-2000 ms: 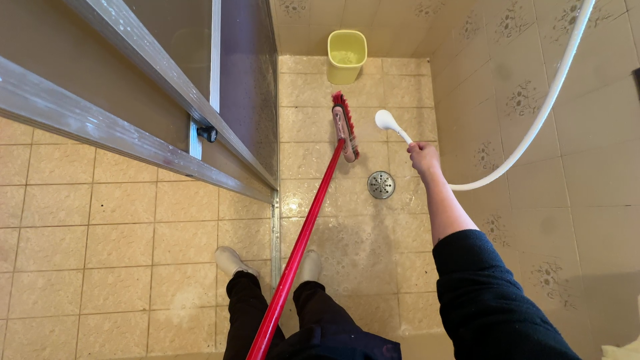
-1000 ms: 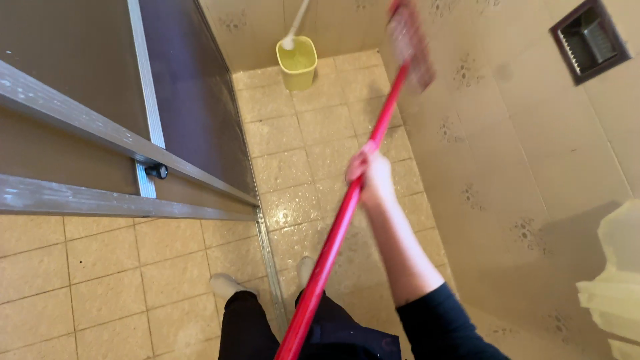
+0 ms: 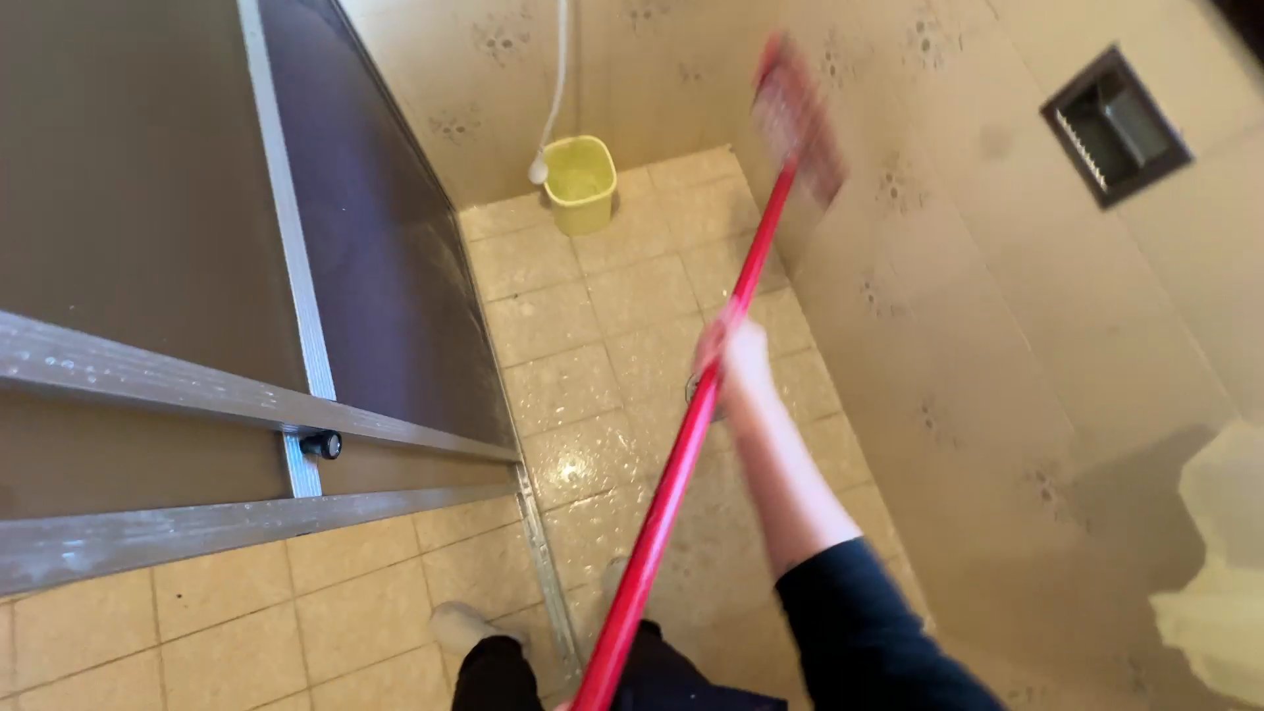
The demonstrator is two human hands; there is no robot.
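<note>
My right hand (image 3: 729, 354) is closed around the middle of a red broom handle (image 3: 673, 479). The broom's brush head (image 3: 798, 118), blurred, is up at the patterned tile wall on the right. Only a sliver of skin, apparently my left hand (image 3: 564, 706), shows beside the handle at the bottom edge; its grip is hidden. A yellow-green plastic bucket (image 3: 581, 188) stands on the floor by the far wall. The white shower head (image 3: 538, 171) hangs on its hose at the bucket's left rim.
Metal-framed shower door panels (image 3: 395, 425) fill the left side, with a floor track (image 3: 546, 568) below. The floor tiles (image 3: 563, 385) look wet, and my arm partly hides the drain (image 3: 694, 388). A dark-framed recess (image 3: 1116, 126) is set in the right wall. My feet straddle the track.
Two seconds ago my right hand held the shower head and the brush was on the floor. Now that hand holds the broom handle, the brush is raised to the wall, and the shower head hangs by the bucket.
</note>
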